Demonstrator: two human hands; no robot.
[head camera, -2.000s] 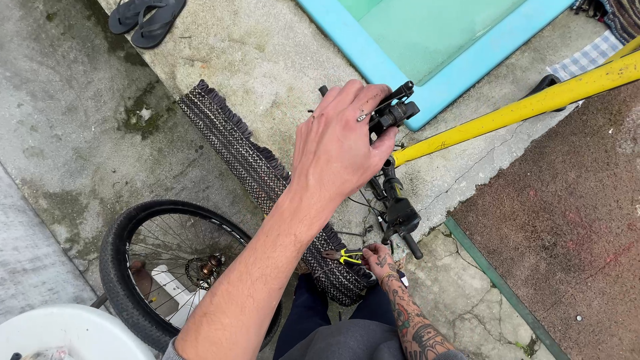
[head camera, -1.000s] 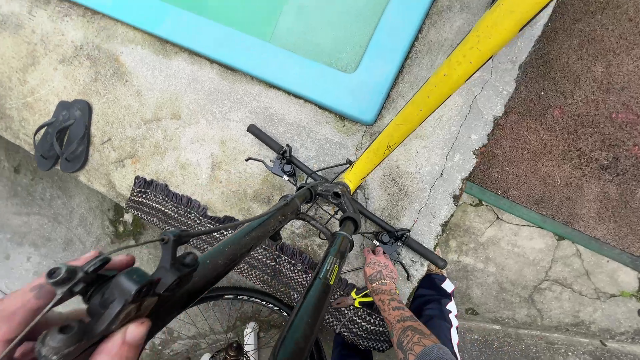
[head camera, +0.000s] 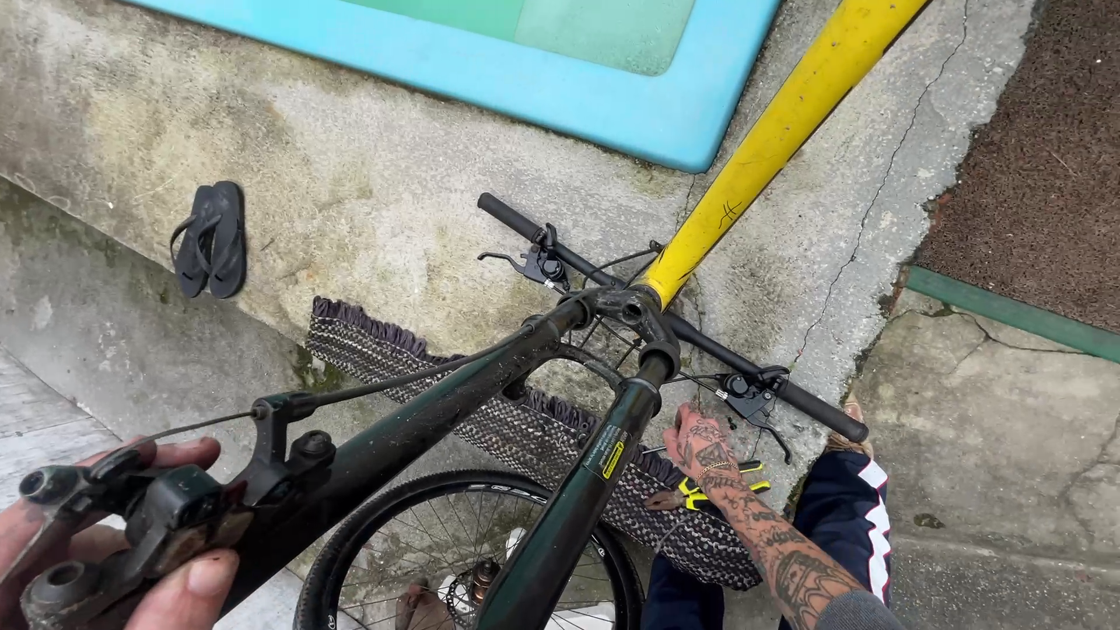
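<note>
My left hand (head camera: 175, 560) is at the lower left, its fingers around a black mechanical disc brake caliper (head camera: 179, 503) on a leg of the dark green bicycle fork (head camera: 604, 455). A brake cable housing (head camera: 394, 381) runs from the caliper along that leg toward the crown. Beyond the crown lies the black handlebar (head camera: 717, 346) with a brake lever (head camera: 757, 402) at each side. My right hand (head camera: 697, 437) is low beside the right brake lever, its fingertips over the ground; whether it holds anything cannot be made out. Yellow-and-black-handled pliers (head camera: 700, 494) lie on the woven rug just below it.
The yellow frame tube (head camera: 770, 149) rises to the upper right. A spoked bicycle wheel (head camera: 332, 560) is under the fork, near the woven rug (head camera: 516, 437). Black flip-flops (head camera: 210, 238) rest on the concrete at left. A blue-rimmed pool (head camera: 604, 114) is at the top.
My left hand has moved from over the handlebar to the brake caliper at lower left. The fork has come into view across the middle. The view has shifted and come closer.
</note>
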